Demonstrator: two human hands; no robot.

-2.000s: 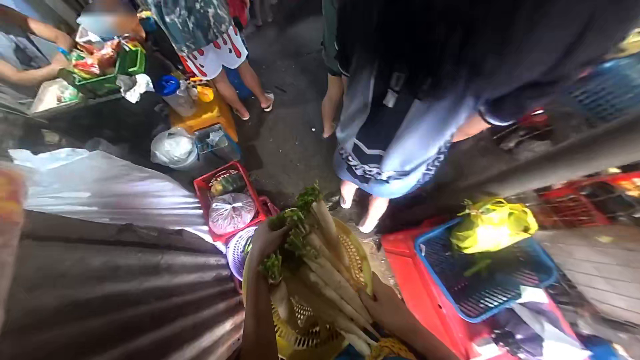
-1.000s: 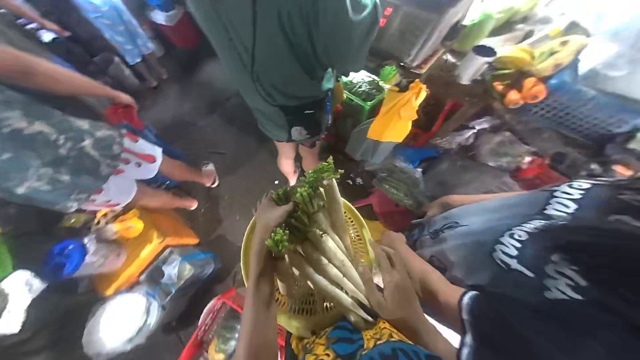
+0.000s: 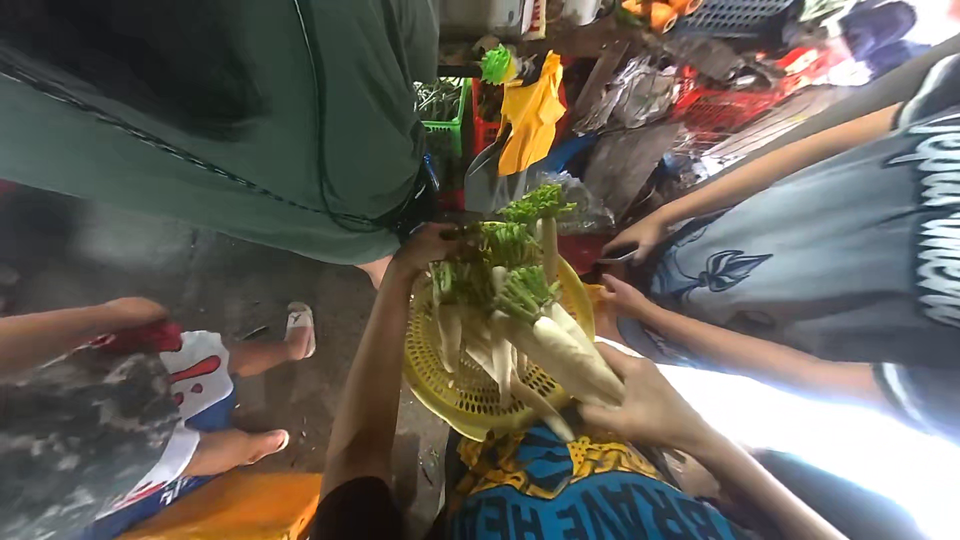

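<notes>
A yellow plastic basket with slotted sides (image 3: 466,401) is held against the front of my patterned shirt. White radishes (image 3: 562,351) with trimmed green tops lie across it, several pointing toward me. My left hand (image 3: 431,251) is at the basket's far left rim by the leafy tops; its fingertips are in shadow, so its grip is unclear. At the basket's right side, my right hand (image 3: 637,397) has its fingers around the lower end of a thick white radish.
A person in a green garment (image 3: 360,135) stands close at the front left. At the right, another person's hands (image 3: 637,236) are near the basket. A green crate (image 3: 444,135), red crates and a yellow bag (image 3: 531,116) are ahead; an orange stool (image 3: 232,506) is at lower left.
The view has swung far round to the right. My right hand, flat beside the radishes one second ago, is now around a thick radish. The radish tops are more spread out.
</notes>
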